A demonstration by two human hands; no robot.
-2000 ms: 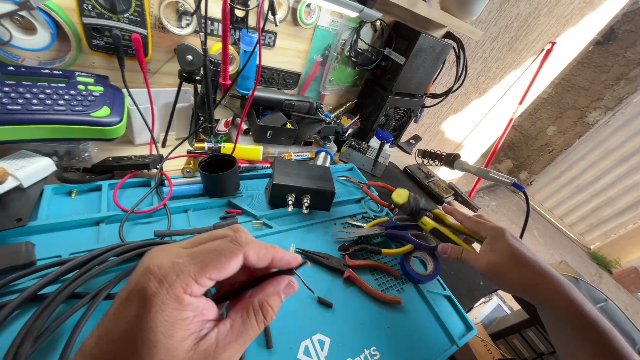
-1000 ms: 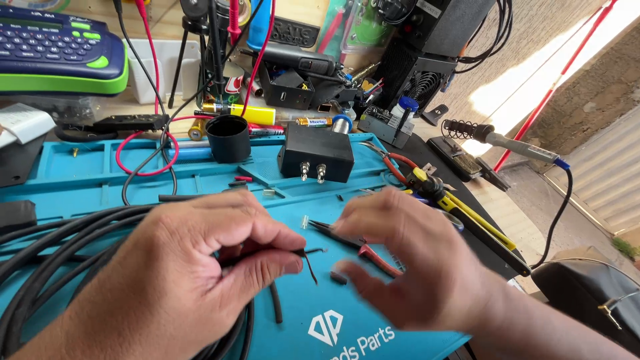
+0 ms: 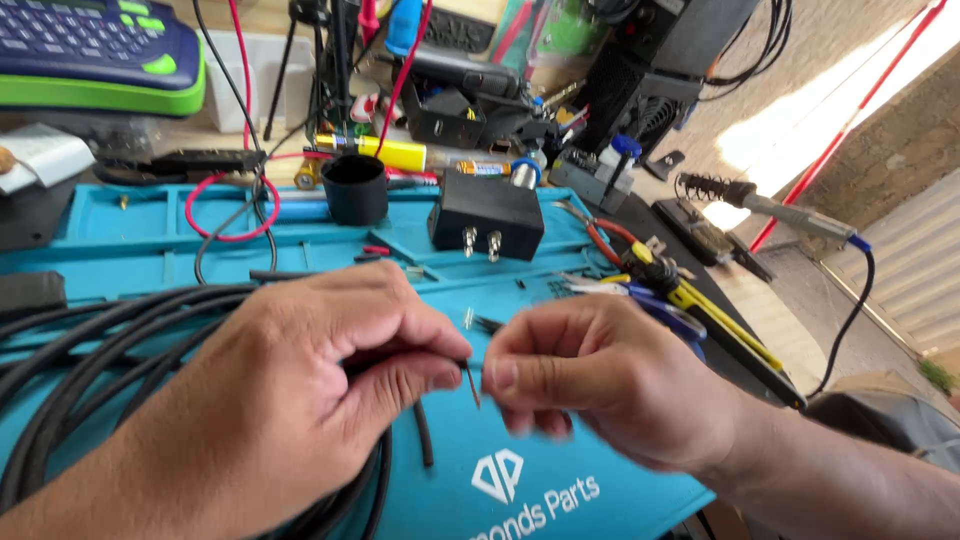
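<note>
My left hand (image 3: 330,367) pinches the end of a black cable between thumb and forefinger, and a thin copper-coloured wire (image 3: 473,386) sticks out past the fingertips. Just right of it, my right hand (image 3: 600,367) has its thumb and forefinger together; blur and the fingers hide whether they grip a wire. Coils of black cable (image 3: 67,375) lie at the left on the blue work mat (image 3: 570,450). Behind the hands sits a black box (image 3: 491,214) with two metal connectors. A short black piece of cable (image 3: 424,435) lies below the left hand.
Yellow-and-black wire strippers (image 3: 712,322), red-handled pliers (image 3: 604,236) and blue-handled scissors (image 3: 675,315) lie at the right. A soldering iron (image 3: 787,210) rests beyond them. A black cup (image 3: 355,191), looped test leads (image 3: 232,237) and a label maker (image 3: 97,67) stand behind.
My right hand has come from the tools at the right to beside my left fingertips. The yellow-and-black strippers have changed position. The view has shifted closer.
</note>
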